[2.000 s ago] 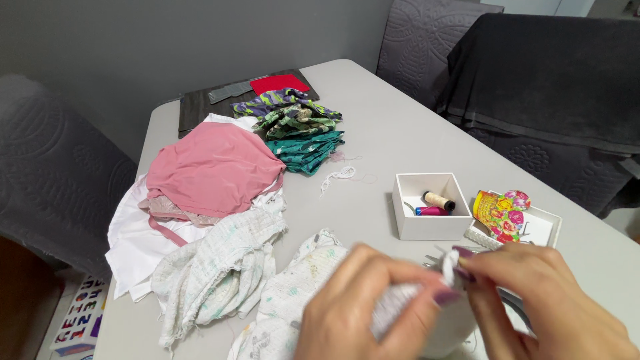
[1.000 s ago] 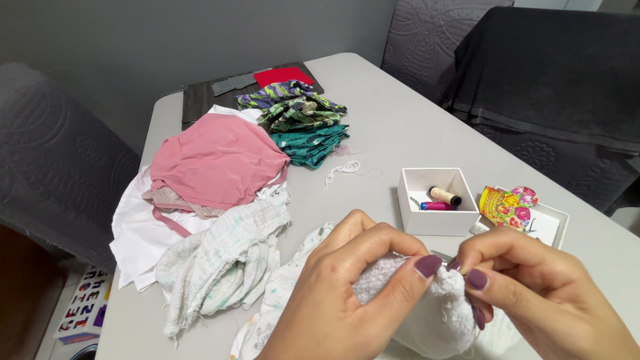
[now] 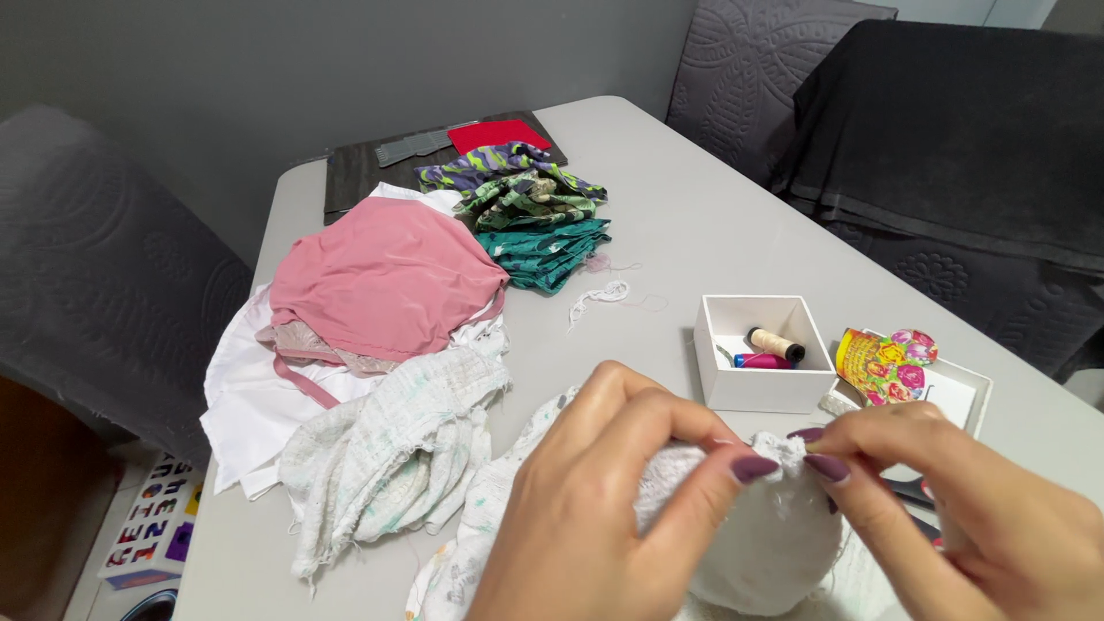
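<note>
My left hand pinches the gathered edge of a white fabric piece between thumb and fingers, low in the view. Close by on the right, my right hand grips the same edge at its fingertips; whether it also holds a needle cannot be told. The white piece hangs below both hands, partly hidden by them. Behind the hands stands a white box with a cream thread spool and a magenta spool. Scissors lie partly hidden under my right hand.
Pink fabric, printed white cloth and folded patterned fabrics lie at left and centre of the table. White thread lies near them. A shallow white tray holds a floral piece. Covered chairs flank the table.
Both hands stay on the white fabric, and their fingers have shifted along its gathered edge. The scissors show more plainly beside my right hand than one second ago.
</note>
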